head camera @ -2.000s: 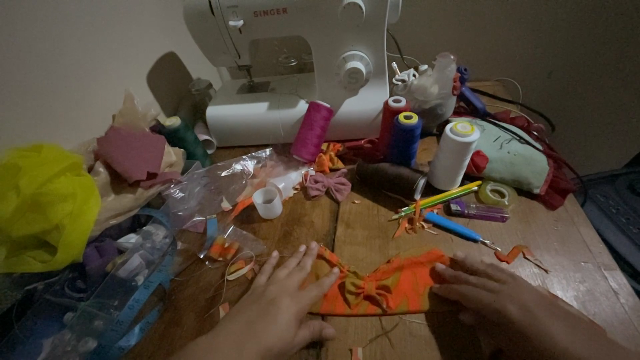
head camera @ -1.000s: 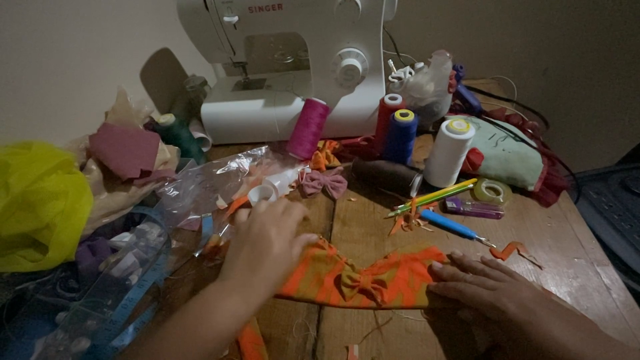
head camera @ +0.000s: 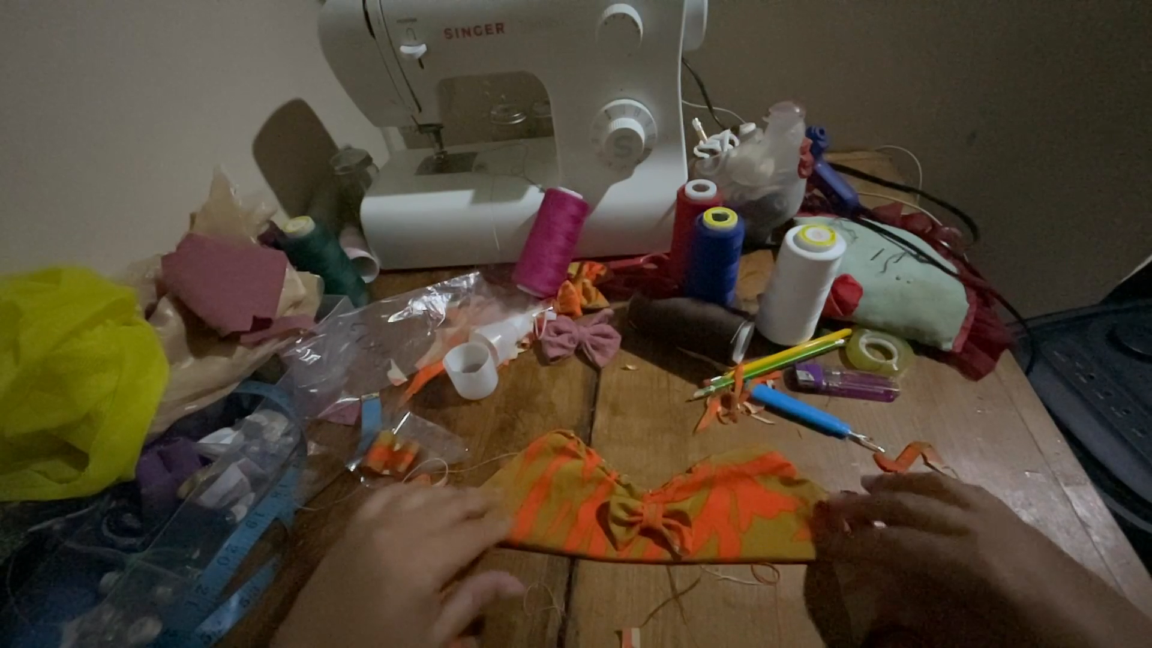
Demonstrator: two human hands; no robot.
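An orange and mustard patterned fabric piece point(head camera: 756, 508) lies flat on the wooden table, with a small bow point(head camera: 648, 519) of the same fabric at its middle. My left hand point(head camera: 405, 562) rests at the left end of the fabric, its fingers apart and nothing gripped. At the right end, my right hand point(head camera: 927, 531) touches the fabric's edge with spread fingers. Loose threads point(head camera: 670, 598) lie below the fabric. A blue-handled seam ripper point(head camera: 801, 411) and a curled orange scrap point(head camera: 904, 457) are just above my right hand.
A white Singer sewing machine point(head camera: 522, 216) stands at the back. Thread cones, including a white one point(head camera: 801, 283), stand before it. A pink bow point(head camera: 580, 338), white cap point(head camera: 471, 370), pencils point(head camera: 774, 362), tape roll point(head camera: 876, 352) and purple lighter point(head camera: 846, 382) lie mid-table. Yellow tulle point(head camera: 76, 387) and a plastic box point(head camera: 180, 540) crowd the left.
My left hand went up to the white cap a second ago and is now back at the fabric's left end. An orange strip seen near my left forearm then no longer shows. My right hand stays at the right end.
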